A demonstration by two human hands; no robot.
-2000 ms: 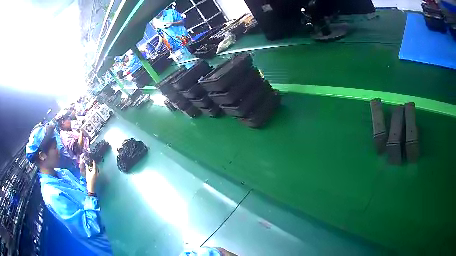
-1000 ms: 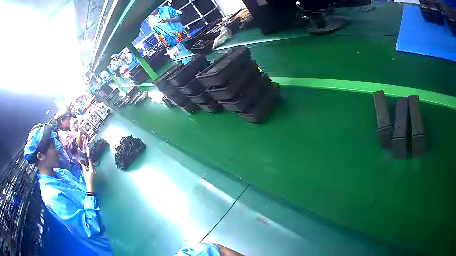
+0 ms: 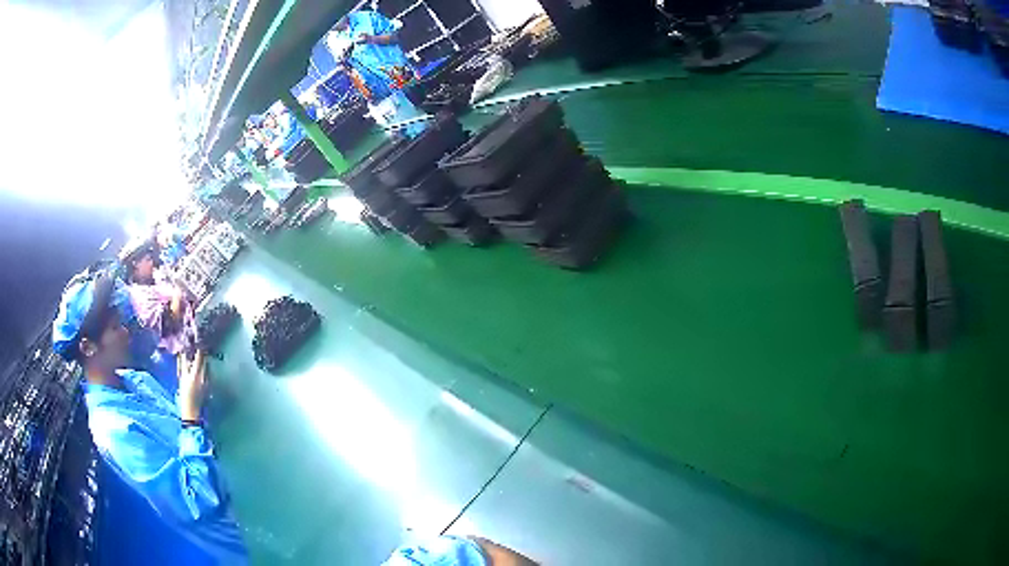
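Note:
Neither of my hands is visible. A blue sleeve (image 3: 434, 552) with a strip of bare skin beside it shows at the bottom edge, and the hand is cut off. Three narrow black housings (image 3: 903, 282) stand side by side at the right on the green bench mat (image 3: 686, 332); the left one is slightly apart at its top. Black housings (image 3: 520, 182) are stacked in several tilted-looking piles at the upper middle. I cannot see a hand touching any of them.
A neighbour in a blue smock (image 3: 144, 426) works at the left, near a dark tangled heap (image 3: 285, 332). A green strip (image 3: 763, 186) crosses the bench. A blue mat (image 3: 940, 77) with black units lies at upper right, and a black stand base (image 3: 725, 50) stands at the top.
The view has shifted slightly, so the three housings appear farther right and higher. The sleeve at the bottom edge shows a little more. The neighbour's hands have moved slightly.

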